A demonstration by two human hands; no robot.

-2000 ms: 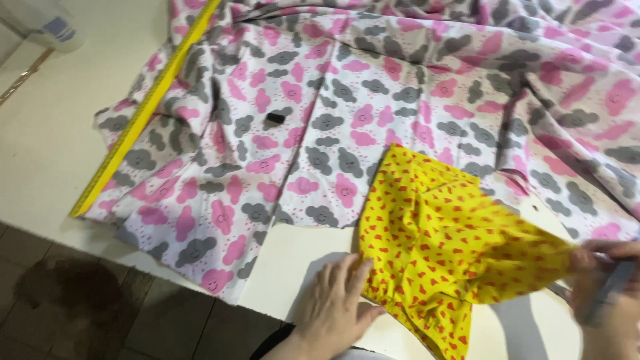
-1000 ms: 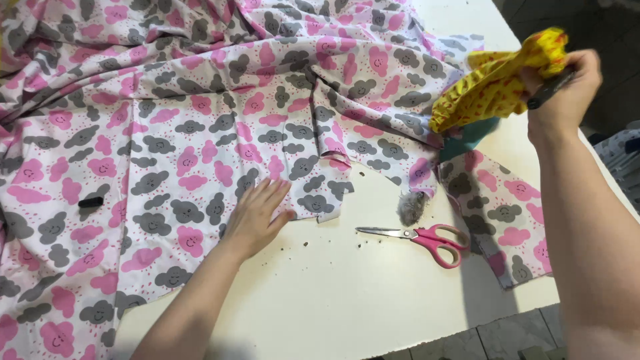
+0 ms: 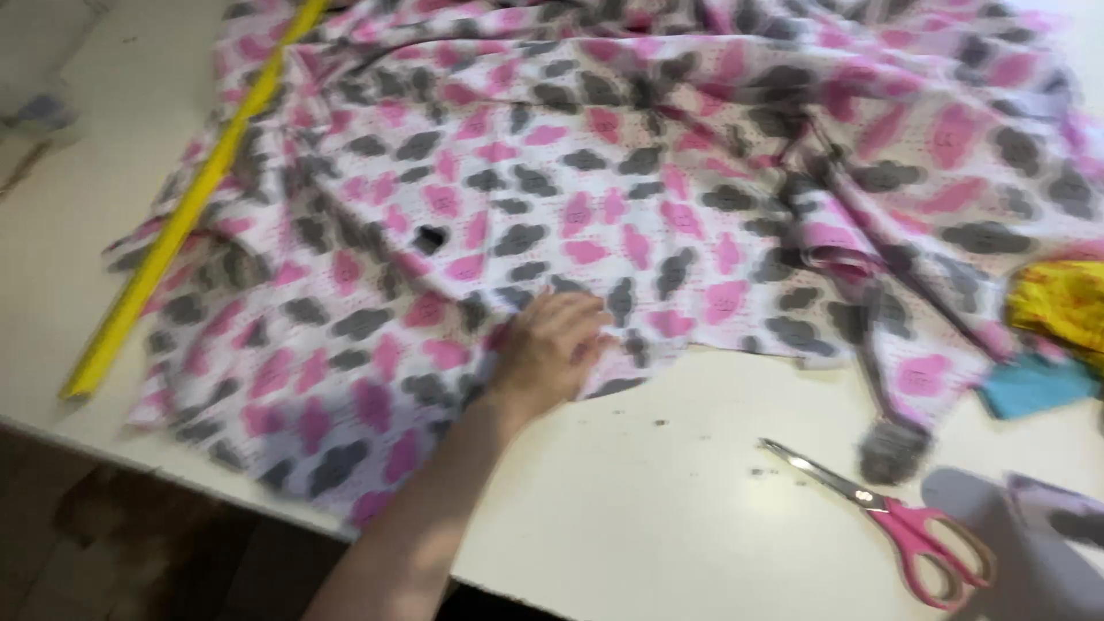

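Observation:
My left hand (image 3: 552, 349) lies on the cloud-print fabric (image 3: 586, 207), near its lower edge, fingers bent against the cloth; whether it pinches any of it cannot be told. My right hand is out of view. A small black object (image 3: 429, 239) rests on the fabric, up and left of my left hand. Pink-handled scissors (image 3: 884, 509) lie on the white table at the lower right. At the right edge is a bunched yellow fabric with red print (image 3: 1061, 306), above a blue-green piece (image 3: 1039, 385). The view is blurred.
A yellow measuring stick (image 3: 194, 203) lies slantwise at the left of the fabric. A grey fuzzy clump (image 3: 894, 450) sits above the scissors. Dark scraps dot the white table (image 3: 638, 500), whose front edge crosses the lower left. Another cloud-print piece (image 3: 1056, 517) is at the lower right.
The yellow fabric, held up in my right hand one second ago, is now low at the right edge. My right hand has left the view. The view has swung left.

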